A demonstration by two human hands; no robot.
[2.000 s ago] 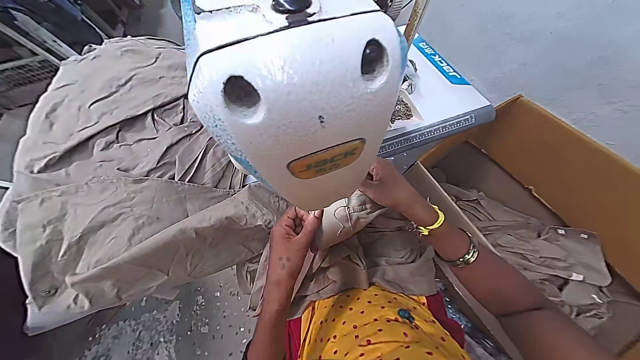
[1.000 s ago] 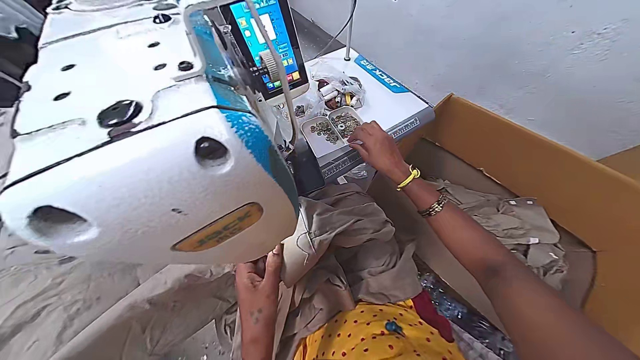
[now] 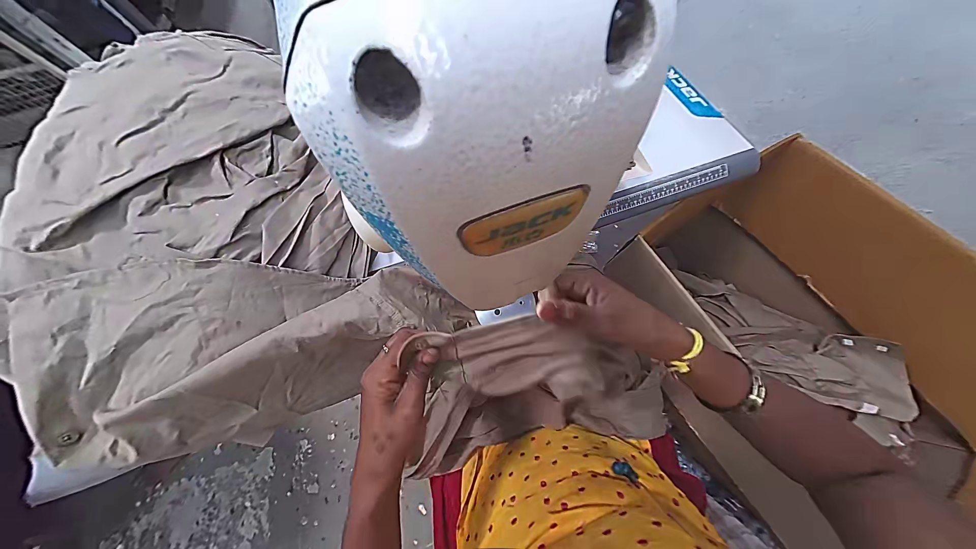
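A khaki cloth garment is stretched between my hands below the head of a white Jack sewing machine. Thumb and fingers of my left hand pinch a rounded, stitched edge of it, with a loose dark thread beside them. Up and to the right, my right hand has its fingers closed at the garment's upper edge, close under the machine head; whether anything small is between them cannot be told. The needle area is mostly hidden by the machine head.
A large heap of khaki garments spreads over the left side. At right, an open cardboard box holds more khaki garments. Behind the machine head, the white table end carries a ruler strip.
My right hand has come back from the small parts trays on the table to the garment under the machine head. My left hand still grips the cloth. The view has swung back over the machine.
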